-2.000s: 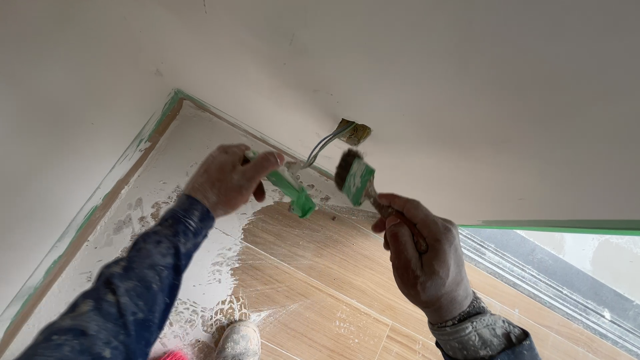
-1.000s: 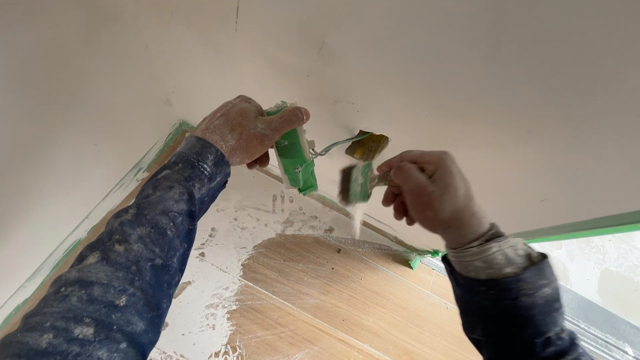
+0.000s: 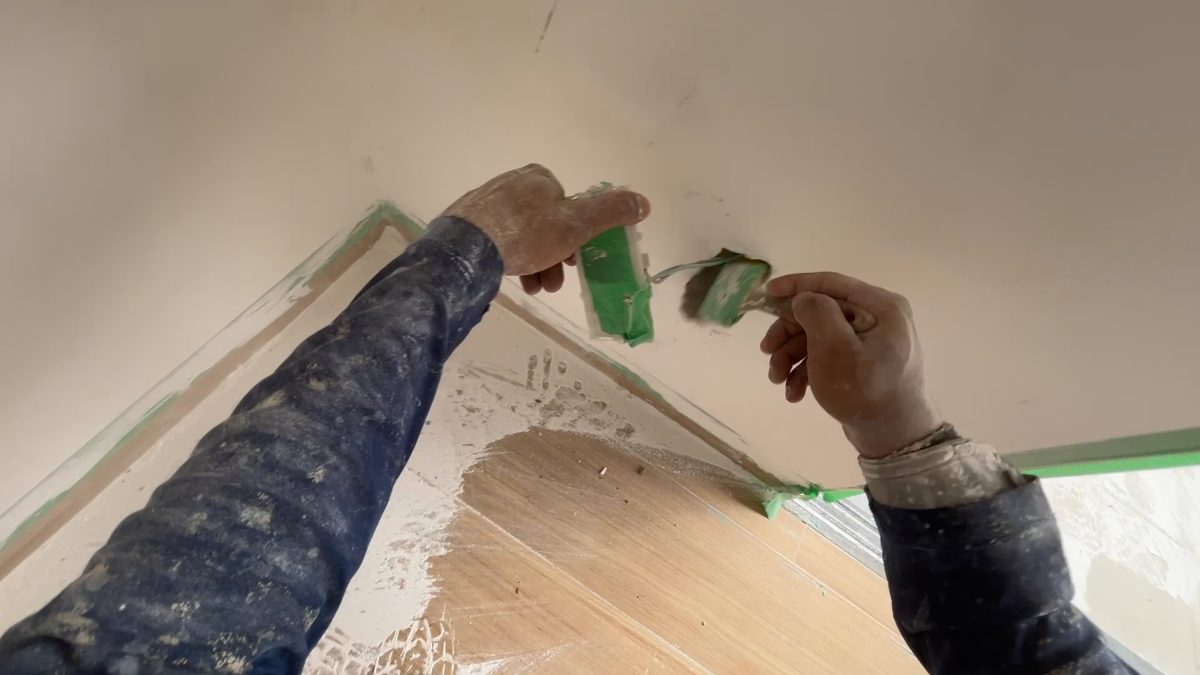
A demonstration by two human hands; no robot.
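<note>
My left hand grips the top of a socket plate covered with green masking tape, held away from the wall. A cable runs from beside the plate toward a wall box opening. My right hand pinches the handle of a paintbrush with a green and white ferrule area. Its bristles, blurred, point left toward the plate and partly cover the opening. A gap separates brush and plate.
The pale wall meets a baseboard edge with green tape. Below lies a wood-look floor partly under white-smeared sheeting. Green tape lines the wall's lower edge at right, beside a metal track.
Two seconds ago a loose green tape-covered piece hung lower in my left hand; it is now raised, its taped face showing. The brush has shifted in front of the wall opening.
</note>
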